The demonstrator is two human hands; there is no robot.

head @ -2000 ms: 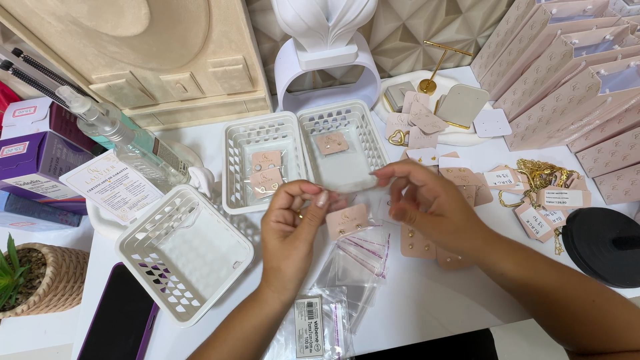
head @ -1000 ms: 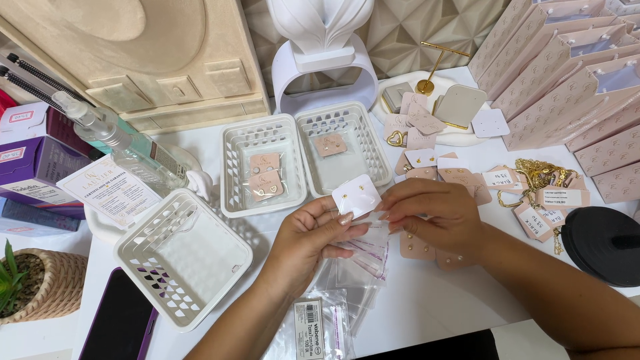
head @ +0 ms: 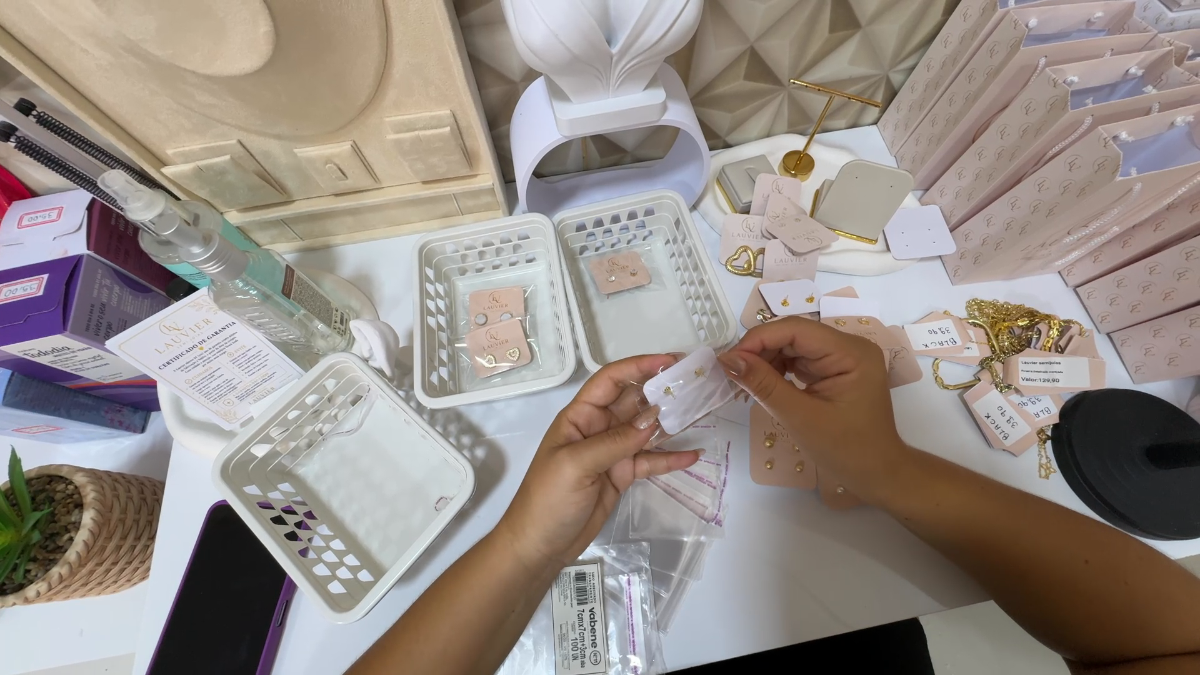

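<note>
My left hand [head: 600,450] holds a white earring card [head: 692,392] with small gold studs, inside a clear plastic sleeve. The fingertips of my right hand [head: 811,394] pinch the sleeve's right end. Below my hands lie fanned clear plastic bags [head: 670,516] and a labelled bag pack [head: 581,609]. Pink earring cards [head: 783,459] lie partly under my right hand. Behind my hands, the left basket [head: 431,356] holds bagged pink cards with earrings, and the right basket [head: 689,253] holds one bagged pink card [head: 619,273].
A tilted white basket [head: 356,487] stands at left by a phone [head: 225,600], spray bottles [head: 272,281] and a potted plant [head: 80,534]. Gold chains with tags [head: 1017,337], a black round stand [head: 1134,459] and pink paper bags [head: 1050,169] are at right. Display busts stand behind.
Two seconds ago a pink card was near my hands; one second ago my left hand held the white card. Now that card is in a clear sleeve, gripped by both hands.
</note>
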